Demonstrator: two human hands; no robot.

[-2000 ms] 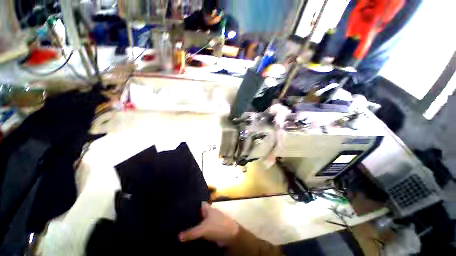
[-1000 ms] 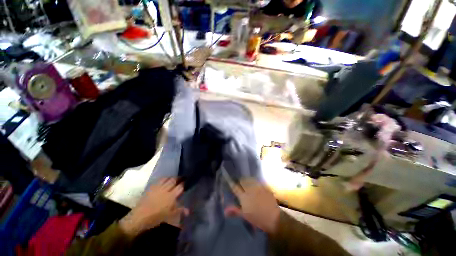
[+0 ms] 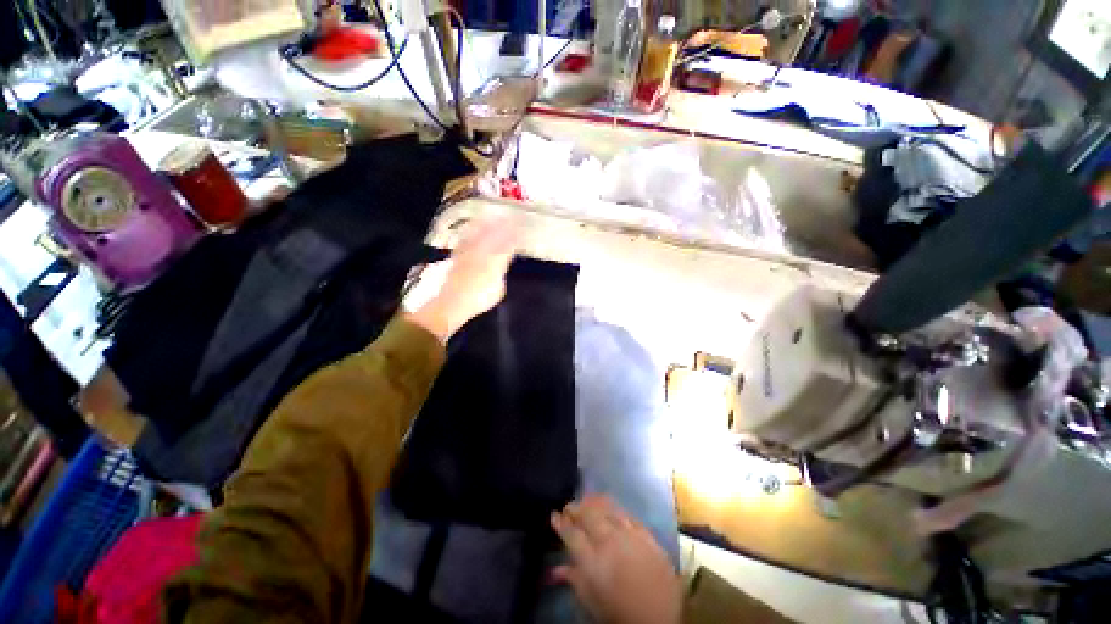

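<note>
A black fabric panel (image 3: 512, 390) lies on top of a blue-grey fabric piece (image 3: 624, 402) on the pale table, left of the needle area. My left hand (image 3: 479, 274) is at the panel's upper left corner, slightly blurred; whether it grips the cloth cannot be told. My right hand (image 3: 615, 561) rests at the panel's lower right edge, fingers on the cloth, its grip unclear. The sewing machine head (image 3: 810, 372) stands to the right, with a brightly lit bed (image 3: 731, 488) below it.
A dark cloth pile (image 3: 280, 268) lies at left. Beyond it stand a purple device (image 3: 110, 207) and a red jar (image 3: 204, 183). A blue basket (image 3: 61, 536) with red cloth (image 3: 146, 567) is lower left. A trough with clear plastic (image 3: 658, 183) runs behind the table.
My left hand has moved up and away to the far end of the cloth. The black panel now lies flat over the grey piece. The view has shifted, with the machine further right.
</note>
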